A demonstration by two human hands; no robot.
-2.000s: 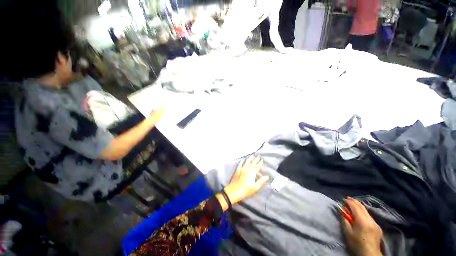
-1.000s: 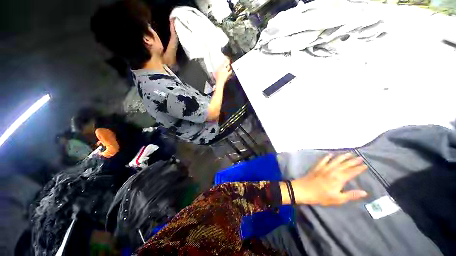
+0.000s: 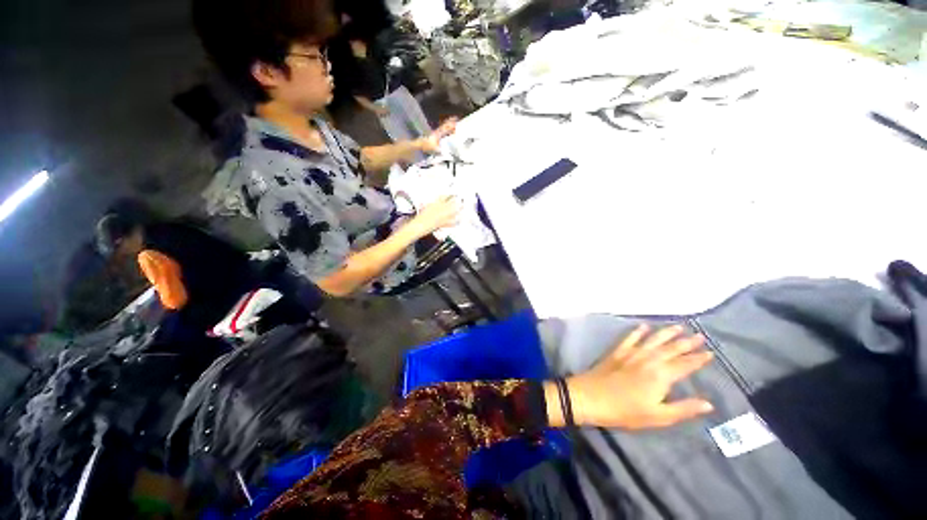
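Observation:
A dark grey garment (image 3: 651, 472) lies over the near edge of the white table, with a stitched seam running down it and a blacker part at the right. A small white label (image 3: 741, 435) with a printed mark is on its grey cloth. My left hand (image 3: 638, 381) lies flat on the garment, palm down with fingers spread, left of the label and beside the seam. It holds nothing. My right hand is out of the picture.
A black phone (image 3: 545, 180) lies on the white table (image 3: 610, 254). Pale cloth (image 3: 610, 91) is bunched at the far side. A person in a patterned shirt (image 3: 315, 203) handles white cloth at the left. Blue bins (image 3: 473, 355) and dark garment heaps (image 3: 259, 396) are below left.
The view has swung left, and my right hand with the orange-red handle has left the picture. My left hand stays spread on the garment. The other person's white cloth has come down lower.

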